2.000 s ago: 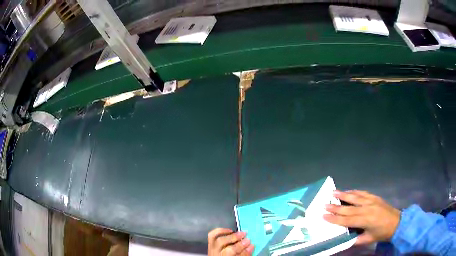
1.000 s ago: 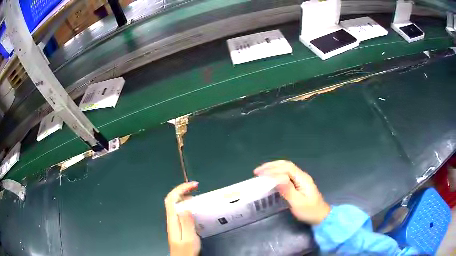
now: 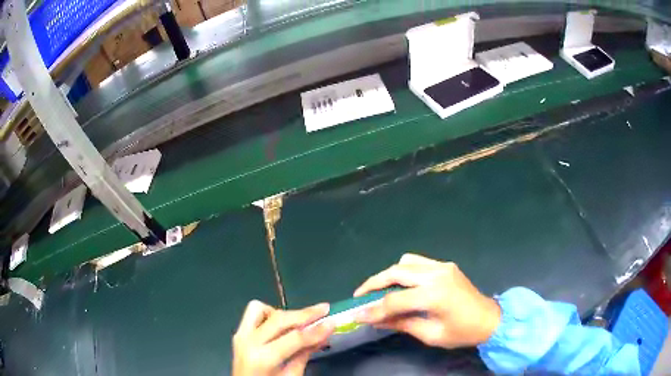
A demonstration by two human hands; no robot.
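Note:
A retail box [image 3: 360, 335] is tilted on edge at the near edge of the bench, low in the middle of the view. A narrow teal strip, a white edge and a yellow-green patch on it show between the hands. My left hand [image 3: 276, 338] grips its left part, the thumb and fingers at the edge. My right hand [image 3: 434, 305], bare with a light blue sleeve, grips its right part with the fingers along the top edge. The hands hide much of the box.
The dark green bench [image 3: 184, 308] has a torn seam. Beyond it the green conveyor [image 3: 257, 165] carries closed white boxes [image 3: 347, 103] and open boxes with dark devices [image 3: 462, 89]. A pale metal post [image 3: 81, 158] stands at left. A blue stool [image 3: 634, 330] is at lower right.
The box has turned from its teal picture face to its printed side, and now to a narrow edge. The hands have come closer together. Boxes on the conveyor have shifted left.

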